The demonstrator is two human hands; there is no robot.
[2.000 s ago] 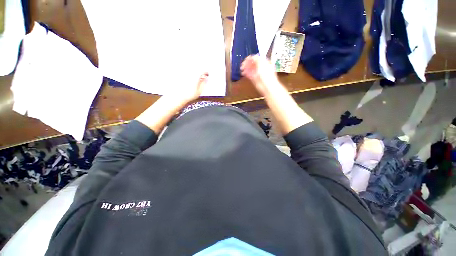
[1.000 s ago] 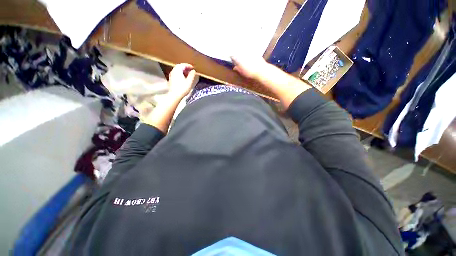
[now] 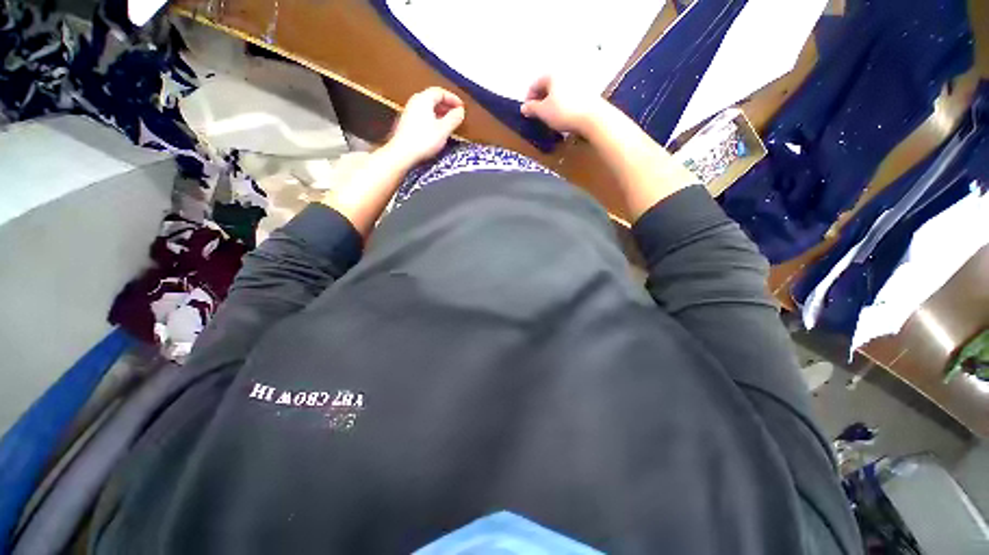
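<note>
A large white cut panel (image 3: 521,38) lies on a navy panel (image 3: 445,71), whose edge shows along the white panel's curved side. My right hand (image 3: 562,108) is at the near edge of these panels, fingertips bent and touching the edge; whether it pinches the fabric cannot be told. My left hand (image 3: 428,121) is raised by the table's front edge, left of my right hand, with thumb and finger loosely curled and nothing visible in it.
Narrow navy pieces (image 3: 678,60) and a white strip (image 3: 754,65) lie to the right. Beyond are a small printed box (image 3: 748,163), long navy pieces (image 3: 857,119), another navy-and-white stack (image 3: 922,276) and a green bundle (image 3: 973,358). Scraps (image 3: 108,76) cover the floor at left.
The view has turned, so the table slopes down to the right. My left hand has moved from the white panel to the table's edge. My right hand has moved from the narrow navy pieces to the white panel's edge.
</note>
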